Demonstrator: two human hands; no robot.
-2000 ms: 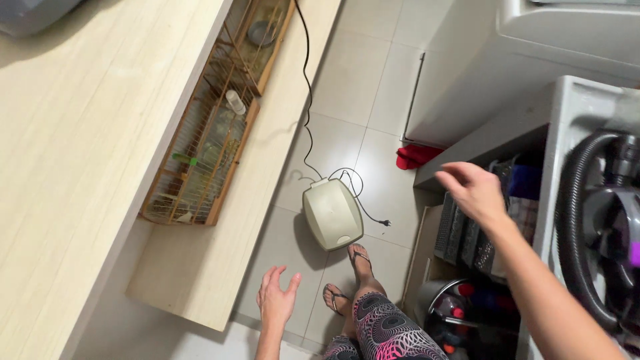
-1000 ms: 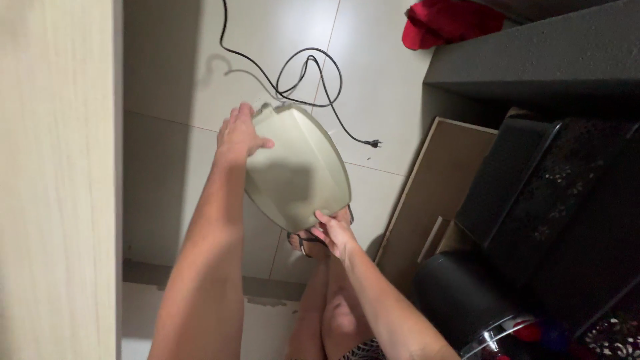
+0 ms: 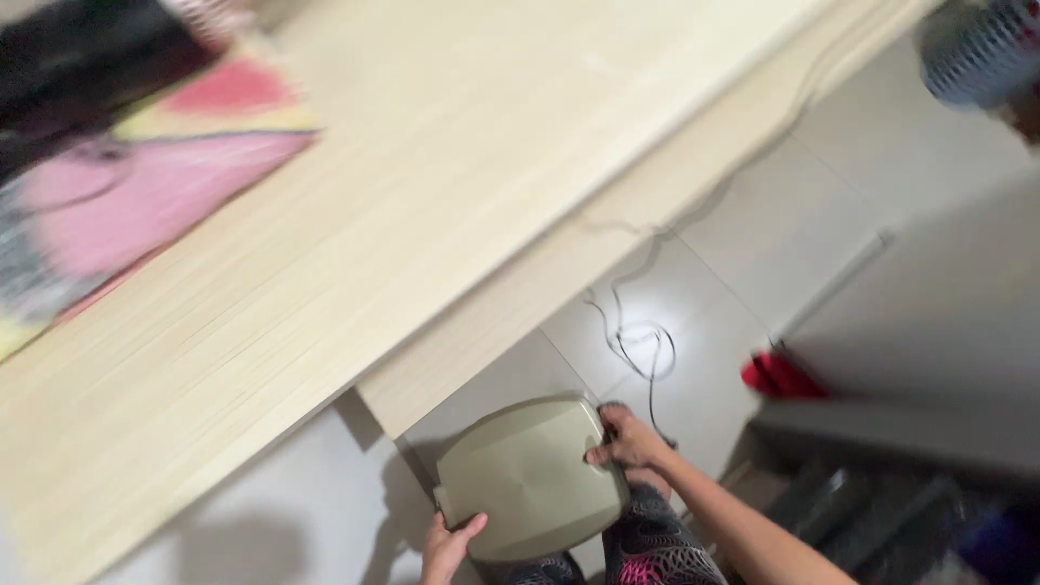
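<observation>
An olive-beige plastic bin with a lid (image 3: 532,479) is held between my two hands, over my legs. My left hand (image 3: 451,543) grips its lower left edge, thumb on top. On the right edge is my right hand (image 3: 630,443), its thumb on the lid and its fingers around the side. The underside of the bin is hidden. A thin dark cable (image 3: 650,374) lies looped on the tiled floor beyond the bin, apart from my hands.
A pale wooden counter (image 3: 455,211) runs diagonally, with a lower shelf (image 3: 504,333) beneath its edge. A colourful cloth (image 3: 154,195) lies on it. A red item (image 3: 780,375) sits beside a grey panel (image 3: 934,301). Dark objects (image 3: 861,504) fill the lower right.
Both hands were empty two seconds ago, with the bin on the floor; now they hold it, lifted away from the looped cable. The view has swung toward the counter.
</observation>
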